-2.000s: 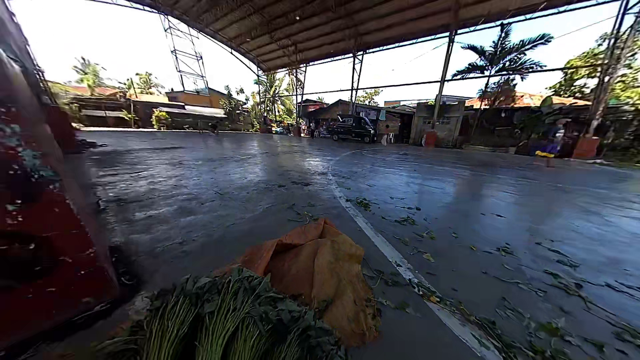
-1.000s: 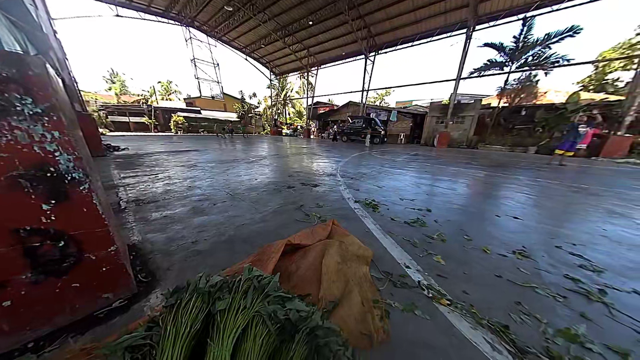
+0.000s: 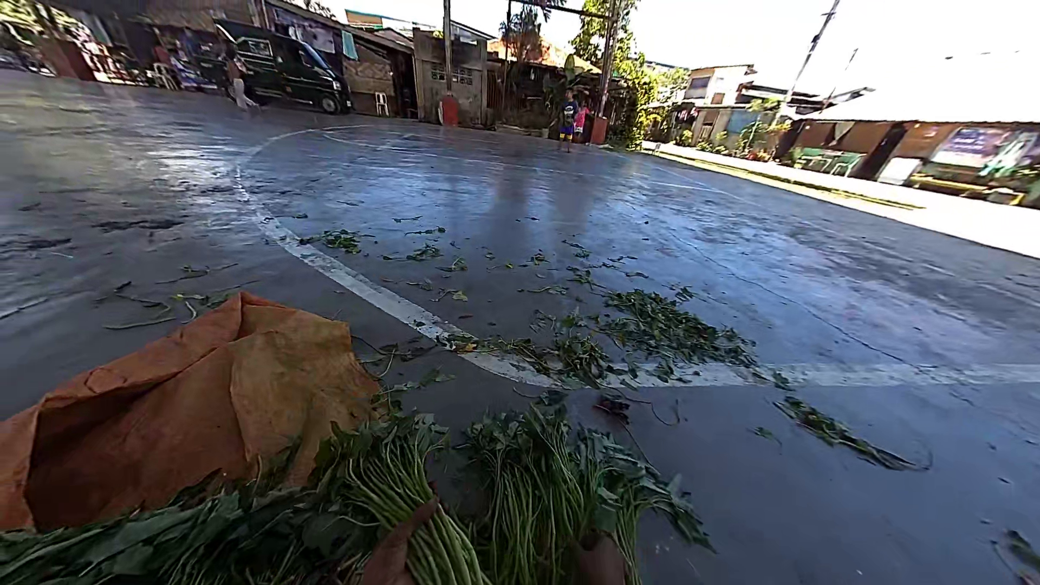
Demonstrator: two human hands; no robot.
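Note:
At the bottom edge of the head view, my left hand point(image 3: 398, 543) is wrapped around the stems of a bundle of leafy greens point(image 3: 422, 520). To its right, my right hand point(image 3: 600, 559) is at the stems of a second bundle of leafy greens point(image 3: 528, 487), whose leaves point away from me; the fingers are mostly hidden, so its grip is not clear. More greens point(image 3: 187, 540) lie at the lower left, against a crumpled orange-brown sack point(image 3: 268, 390) on the concrete floor.
Loose leaves and stems point(image 3: 674, 325) are scattered along a curved white court line point(image 3: 349, 280). A dark van point(image 3: 276, 65) stands at the far left near a person point(image 3: 236, 77). Two people point(image 3: 569, 118) stand by a post farther back.
The view has turned to the right. Both hands have come into sight at the bottom, the left one around a bundle; no hand shows in the earlier frames.

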